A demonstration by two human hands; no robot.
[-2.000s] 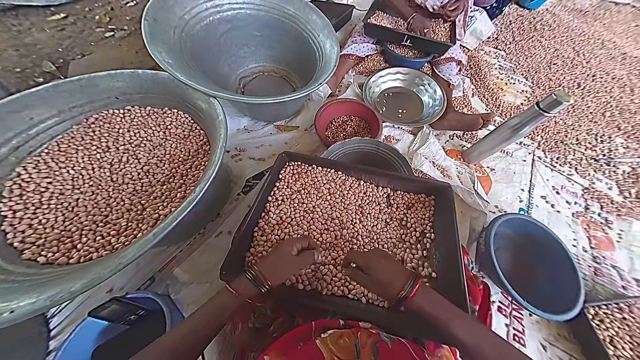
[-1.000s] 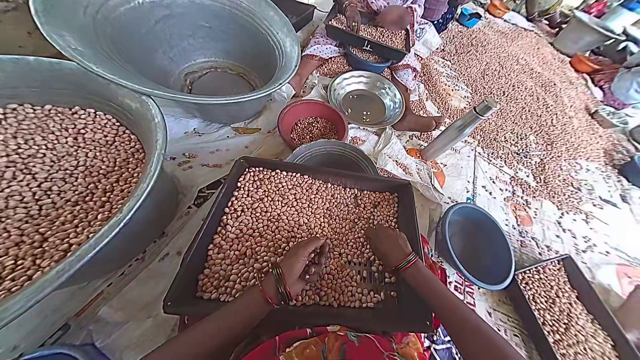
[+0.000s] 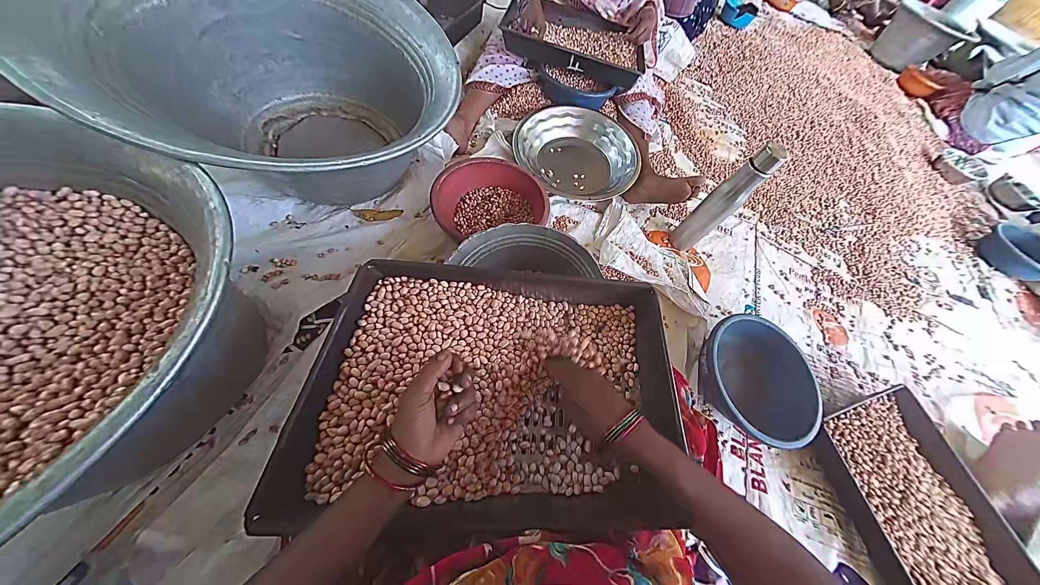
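A black rectangular tray (image 3: 321, 357) with a slotted bottom lies across my lap, full of pinkish-brown shelled nuts that look like peanuts (image 3: 414, 317). My left hand (image 3: 431, 414), wearing bangles, is palm up over the left-middle of the tray, its fingers curled around a few nuts. My right hand (image 3: 587, 400) is in the nuts right of the middle, fingertips hidden, with blurred nuts moving at its fingers. Below it the slots of the tray bottom show through a thinner layer of nuts.
Two large metal basins (image 3: 215, 244) (image 3: 439, 73) stand left, one heaped with nuts. Beyond the tray are a red bowl (image 3: 443, 199), a steel bowl (image 3: 634, 162) and a metal cylinder (image 3: 719, 203). A dark tub (image 3: 760, 382) and another tray (image 3: 861, 504) stand right. A person with a tray sits opposite.
My left hand has turned palm up and now has nuts in its fingers. My right hand has pushed into the nuts, and slots show below it. The view has shifted right.
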